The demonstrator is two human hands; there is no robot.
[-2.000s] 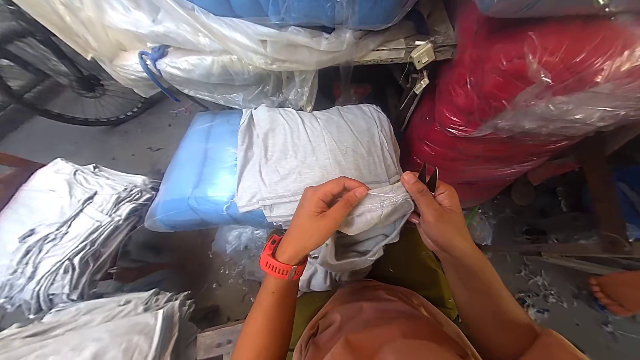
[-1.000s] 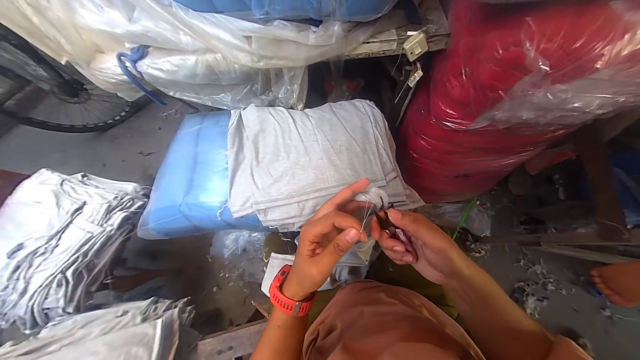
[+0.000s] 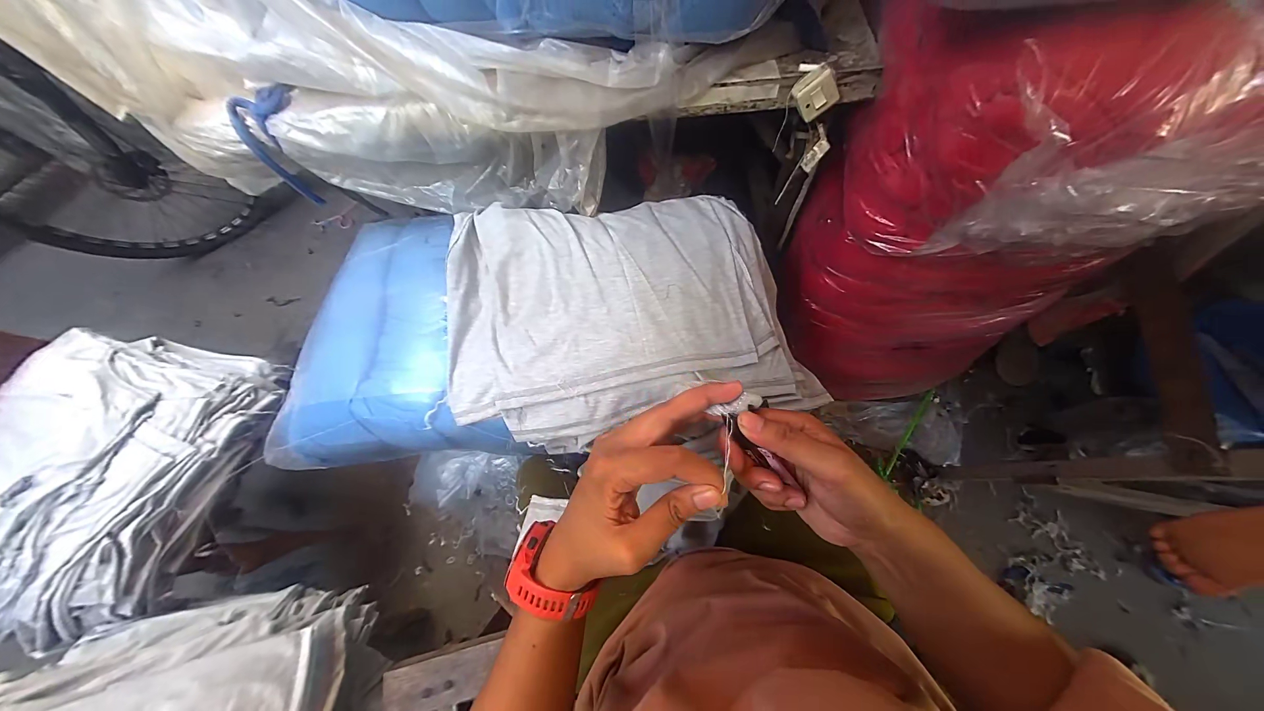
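My left hand (image 3: pixel 642 484), with a red watch (image 3: pixel 545 583) on its wrist, pinches a pale thread (image 3: pixel 728 456) between thumb and finger. Its forefinger reaches to a small bit of grey fabric (image 3: pixel 736 405). Close on its right, my right hand (image 3: pixel 810 464) holds dark thread snips (image 3: pixel 762 456), their tips at that fabric and thread; whether the blades are apart cannot be told. Just beyond both hands lies a folded stack of light grey garments (image 3: pixel 602 306), on a blue bundle wrapped in clear plastic (image 3: pixel 370 355).
More grey garments are piled at the left (image 3: pixel 118 474) and lower left (image 3: pixel 227 662). Plastic-wrapped red bundles (image 3: pixel 948 217) stand at the right. A bicycle wheel (image 3: pixel 138 188) is at upper left. Fabric scraps (image 3: pixel 1057 553) and a bare foot (image 3: pixel 1215 548) are at lower right.
Two seconds ago my hands were apart on the edge of the grey garment; now they are close together just in front of the stack, with thread drawn out between the left fingers.
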